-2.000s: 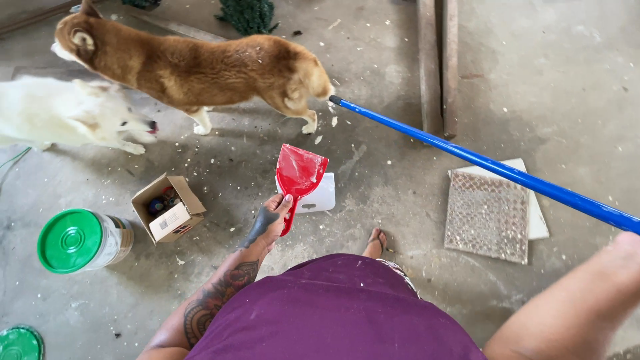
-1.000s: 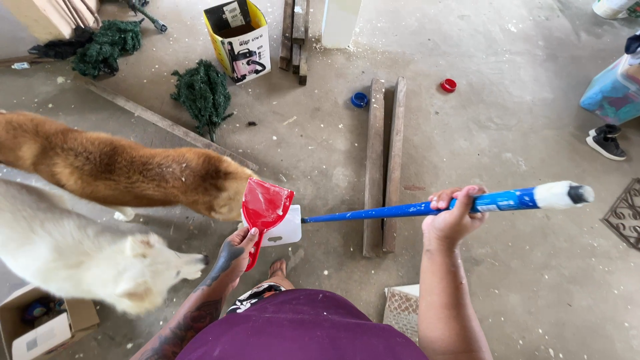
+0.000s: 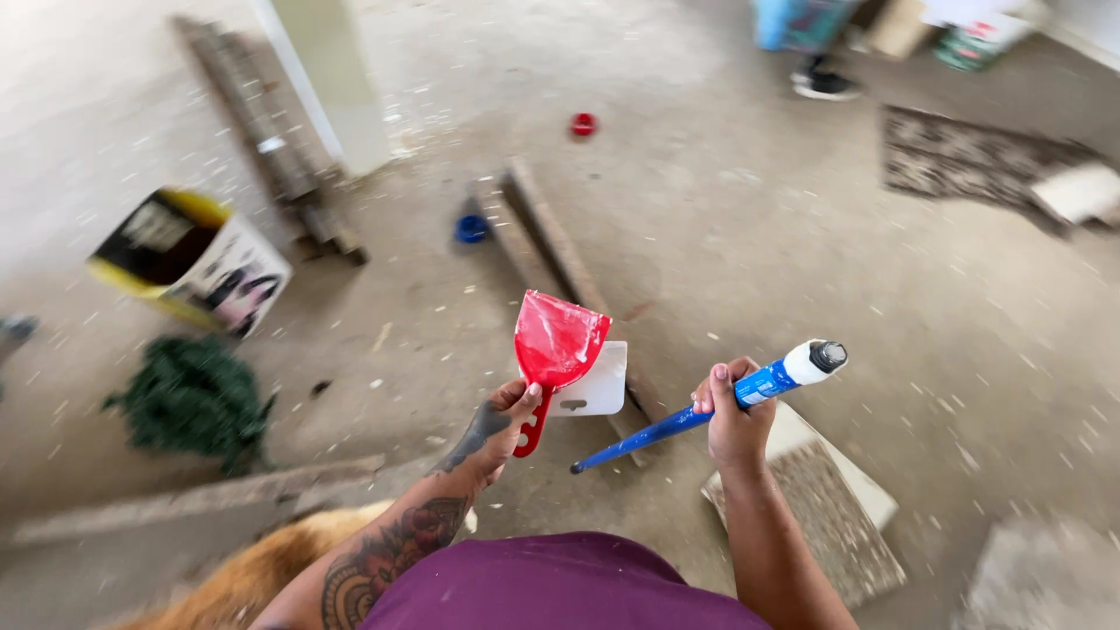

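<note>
A red plastic scraper (image 3: 560,341) with whitish smears has its handle in my left hand (image 3: 506,429). Behind the scraper, a white flat piece with a hanging slot (image 3: 599,381) shows; whether the same hand holds it cannot be told. My right hand (image 3: 735,416) is closed around a blue pole (image 3: 652,435) near its white and black end. The pole slants down to the left, its dark tip below and right of the scraper handle.
Wooden boards (image 3: 560,245) lie ahead, beside a blue ring-like object (image 3: 471,229). An open box (image 3: 206,262), green artificial foliage (image 3: 192,402) and a pillar (image 3: 332,87) stand left. Tiles (image 3: 814,507) lie right; a dog (image 3: 262,569) is lower left. Someone's shoe (image 3: 822,83) shows far off.
The view has swung to the right. The pole, which pointed right from the scraper, now angles with its white end nearer me. The white dog has left the view. Both hands keep their holds.
</note>
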